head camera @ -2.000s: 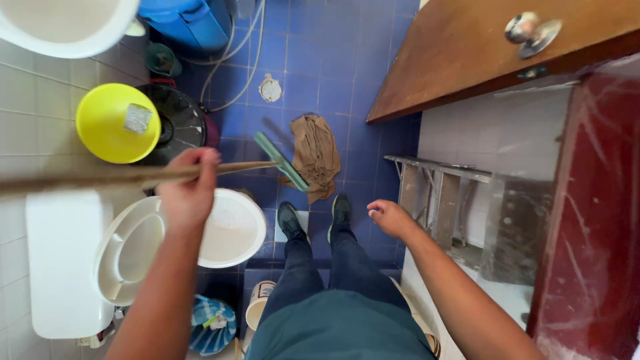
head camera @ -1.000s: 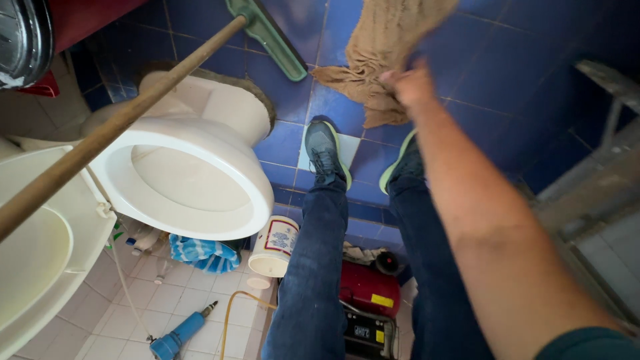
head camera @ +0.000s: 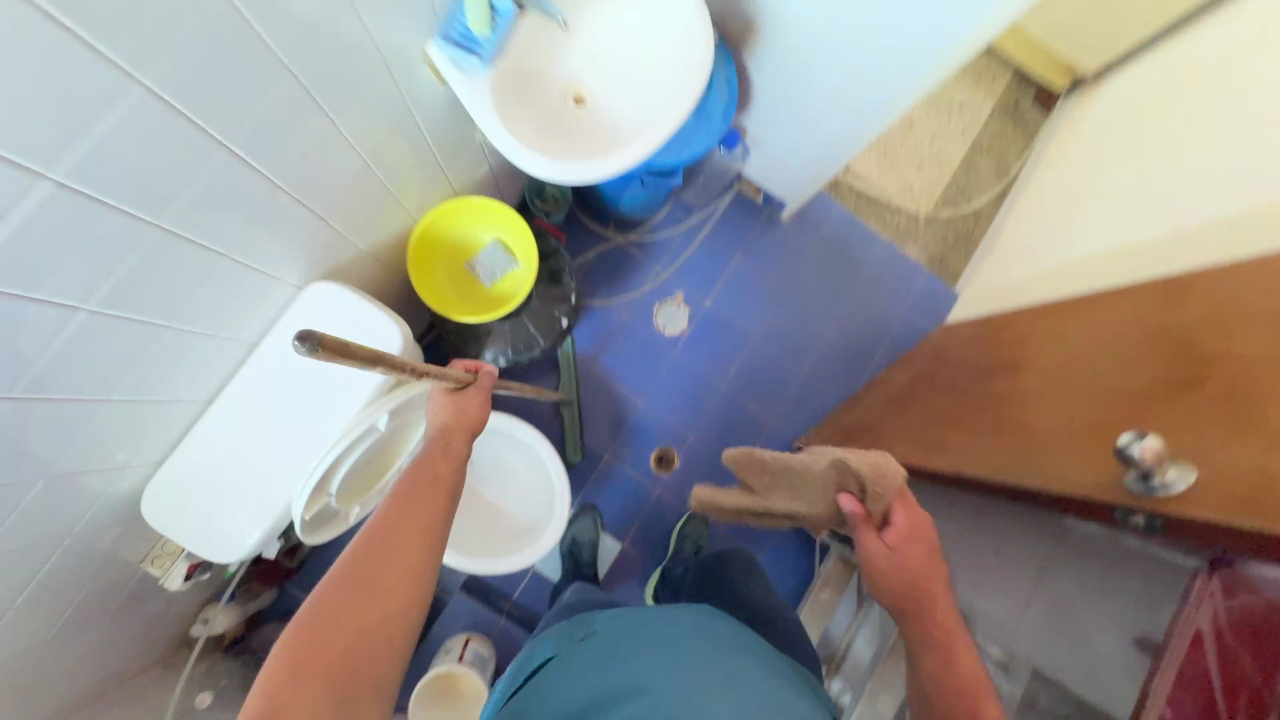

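Observation:
My left hand (head camera: 462, 400) is closed around the wooden handle (head camera: 375, 357) of a floor squeegee. The squeegee's green head (head camera: 569, 405) rests on the blue tiled floor, between the toilet and an open round drain hole (head camera: 664, 460). In my right hand (head camera: 893, 545) a bunched brown cloth (head camera: 800, 485) is gripped by one end, held above the floor near my right shoe.
At left stand the toilet bowl (head camera: 510, 495) and its tank (head camera: 265, 420). A yellow basin (head camera: 472, 225) sits on a black lidded container under the washbasin (head camera: 600, 85). A wooden door (head camera: 1060, 390) stands at right, a metal ladder (head camera: 850, 630) below it. A hose (head camera: 650, 285) lies on the floor.
The brown cloth lay on the floor two seconds ago; my right hand took hold of it and has lifted it. The squeegee head has shifted toward the toilet. The view has swung widely.

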